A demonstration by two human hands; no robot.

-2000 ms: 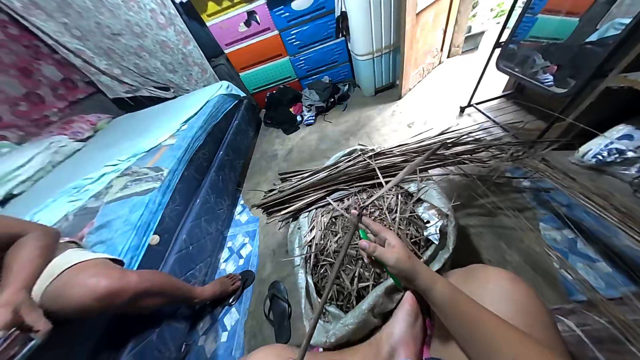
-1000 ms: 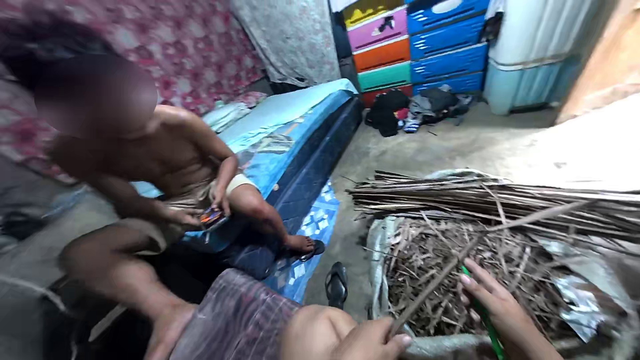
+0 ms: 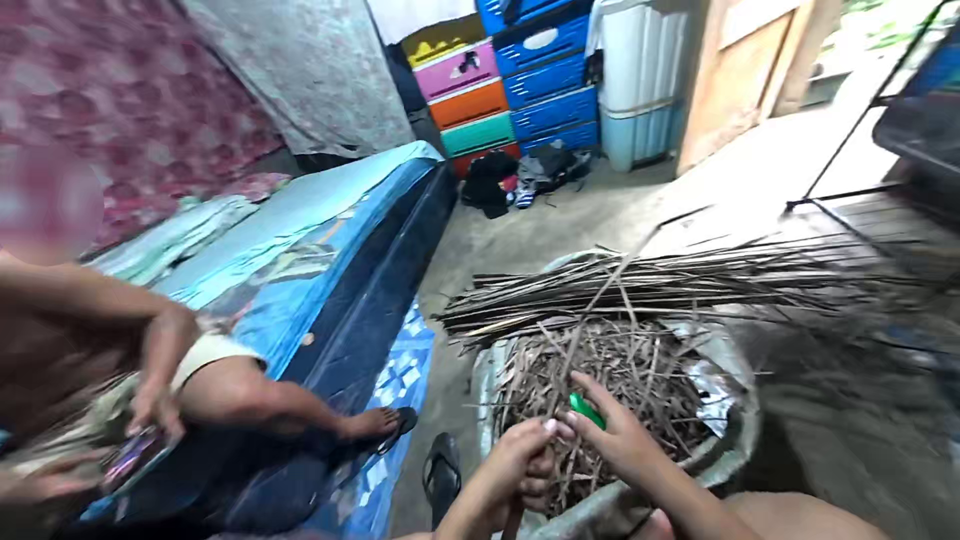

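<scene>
A long dried leaf strip (image 3: 594, 300) slants upward from my hands over an open sack (image 3: 739, 442) of dry leaf scraps (image 3: 645, 379). My left hand (image 3: 521, 469) is closed on the strip's lower part. My right hand (image 3: 619, 427) touches the left one at the fingertips and holds a green-handled tool (image 3: 586, 410) against the strip; its blade cannot be made out. Behind the scraps, a bundle of long dried strips (image 3: 675, 281) lies across the sack's far rim.
A person (image 3: 127, 352) sits at the left holding a phone (image 3: 139, 457). Beyond are a mattress (image 3: 397, 255), clothes (image 3: 495, 180) on the floor and colored drawers (image 3: 551, 116). Black slippers (image 3: 442, 472) lie left of the sack. A metal stand (image 3: 847, 165) is at the right.
The view has swung left and partly back. My left hand has come up the strip to meet my right hand, whereas the two were apart one second ago.
</scene>
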